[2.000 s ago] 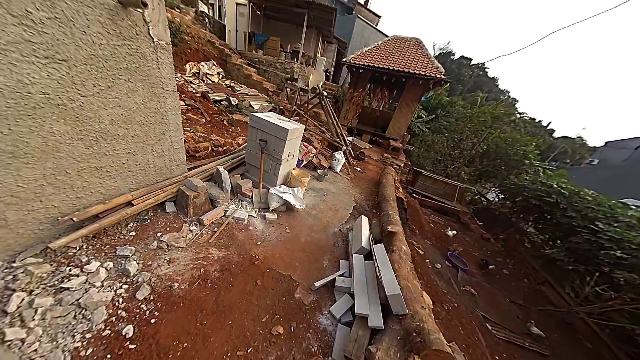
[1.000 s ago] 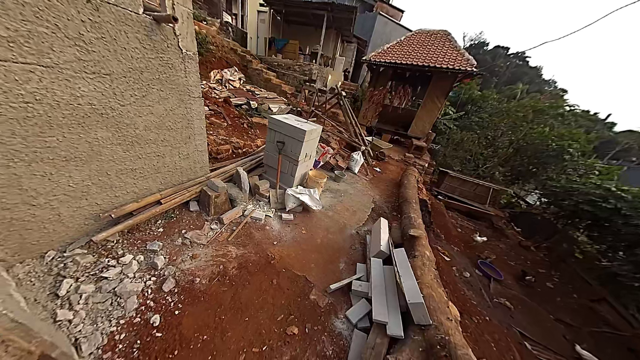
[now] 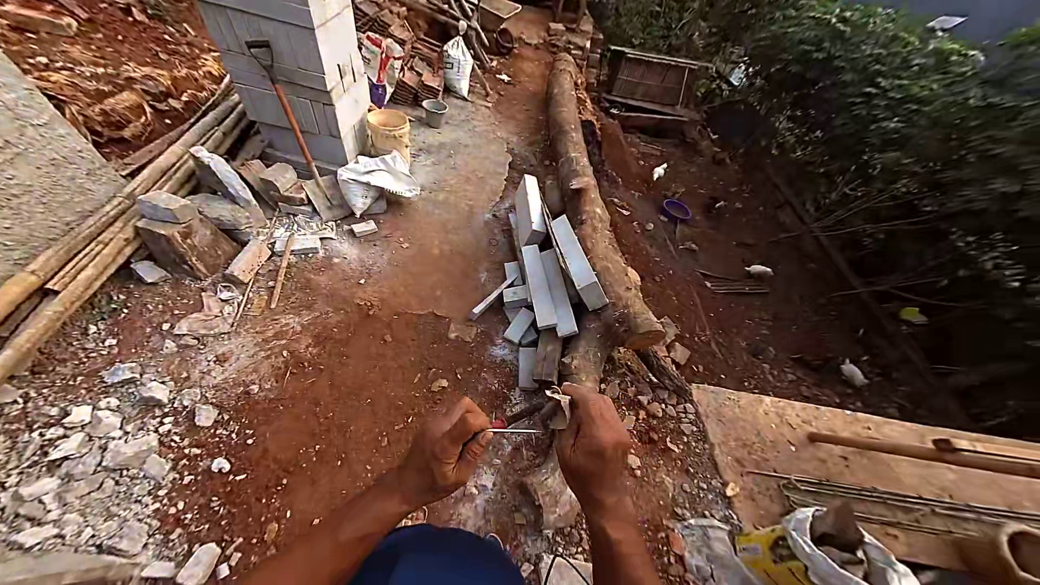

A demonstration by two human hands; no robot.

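Observation:
My left hand [image 3: 445, 451] is closed around the handle of a thin metal-shafted tool [image 3: 517, 430], perhaps a screwdriver, with red showing by the fist. Its shaft points right, toward my right hand [image 3: 595, 443]. Pinched in the fingers of my right hand is a small crumpled pale piece [image 3: 559, 406], paper or cloth; what else the hand covers is hidden. Both hands are in front of my body, a short gap apart. Beyond them, cut grey lightweight blocks [image 3: 540, 284] lie in a loose pile against a log.
A long log [image 3: 581, 179] runs ahead. A shovel [image 3: 292, 122] leans on stacked blocks [image 3: 296, 73], near a yellowish bucket [image 3: 389, 134] and a white sack [image 3: 378, 179]. Rubble [image 3: 122, 455] covers the lower left. A concrete slab [image 3: 756, 439] with bars and poles lies at right.
Both hands, out of view in the earlier frames, are now in view with the tool and the pale piece. The view has tilted down.

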